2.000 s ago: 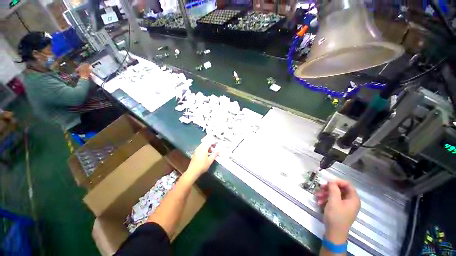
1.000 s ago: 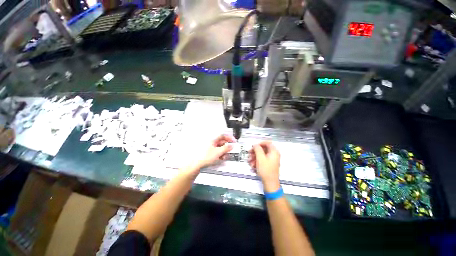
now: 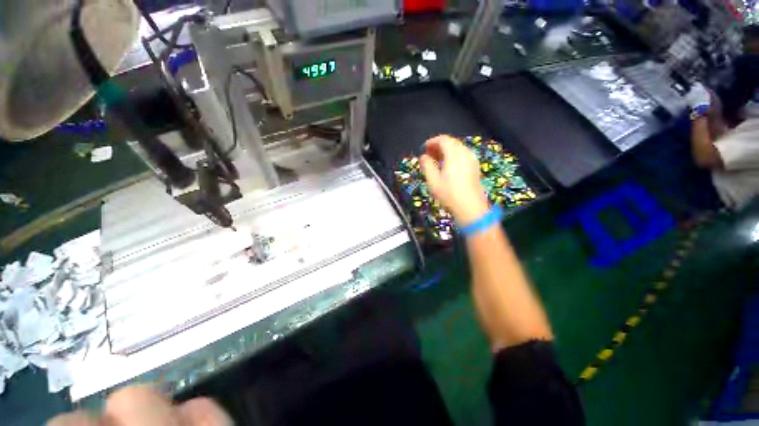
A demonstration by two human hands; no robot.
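My right hand (image 3: 453, 176) is over the heap of green circuit boards (image 3: 508, 176) in the black parts tray (image 3: 416, 116), fingers curled; whether it holds a board cannot be told. My left hand (image 3: 146, 409) is blurred and cut off by the bottom edge at the left, so its grip cannot be told. The small metal fixture (image 3: 260, 247) stands on the grooved base plate (image 3: 179, 287), with no hand at it. The soldering iron (image 3: 154, 125) is above and left of the fixture.
White housing parts (image 3: 42, 312) are heaped at the left. The counter (image 3: 320, 71) is on the machine stand. The cream fume hood (image 3: 58, 66) hangs upper left. Another person's arm (image 3: 706, 146) shows at the right, beyond a blue plastic frame (image 3: 620, 218) low down.
The view has swung right. Both hands have left the fixture; my right hand has moved over to the boards in the tray, and my left hand has dropped to the bottom edge.
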